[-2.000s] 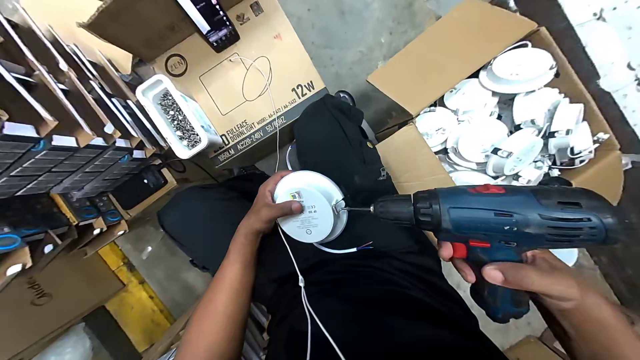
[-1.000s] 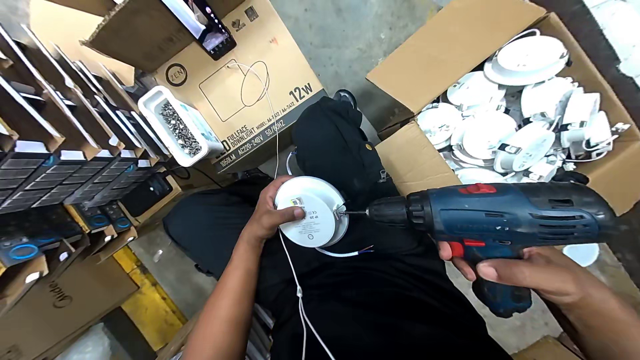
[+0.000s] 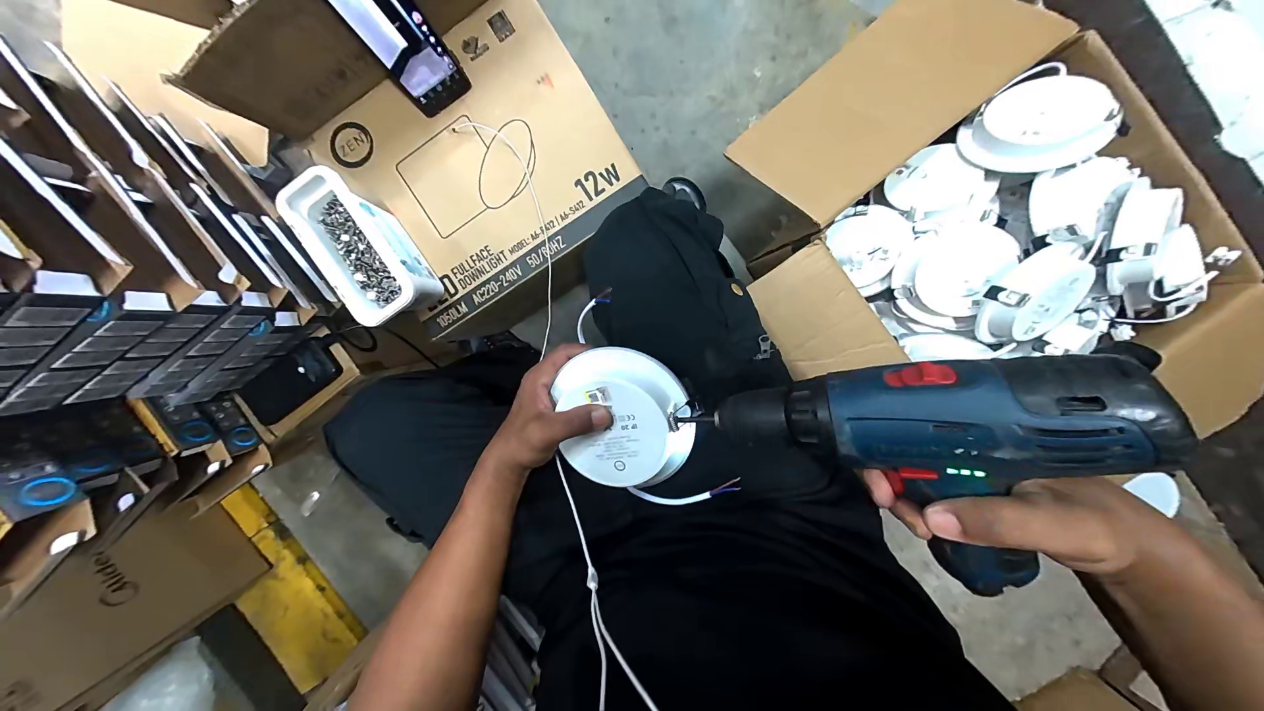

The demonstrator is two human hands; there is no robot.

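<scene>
My left hand [image 3: 546, 417] grips the left side of a round white LED downlight [image 3: 632, 449], back side up, over my lap, with the thumb on its back plate. A short white cable with bared wire ends [image 3: 691, 496] sticks out below it, and another wire end shows above it. My right hand [image 3: 1027, 518] holds the handle of a blue and black cordless drill [image 3: 948, 425], fingers by its red trigger. The drill points left, and its bit meets the metal spring clip bracket [image 3: 679, 417] at the downlight's right edge. Small green lights glow on the drill.
An open cardboard box [image 3: 834, 336] full of white downlights stands at upper right. At upper left, a white tub of screws [image 3: 314, 197] and a smartphone [image 3: 427, 79] rest by a printed carton [image 3: 583, 128]. Stacked small boxes [image 3: 148, 346] line the left. A white cord hangs past my left hand.
The drill stays at the downlight's right edge. Green lights now show on the drill, and a wire end has come into sight above the downlight.
</scene>
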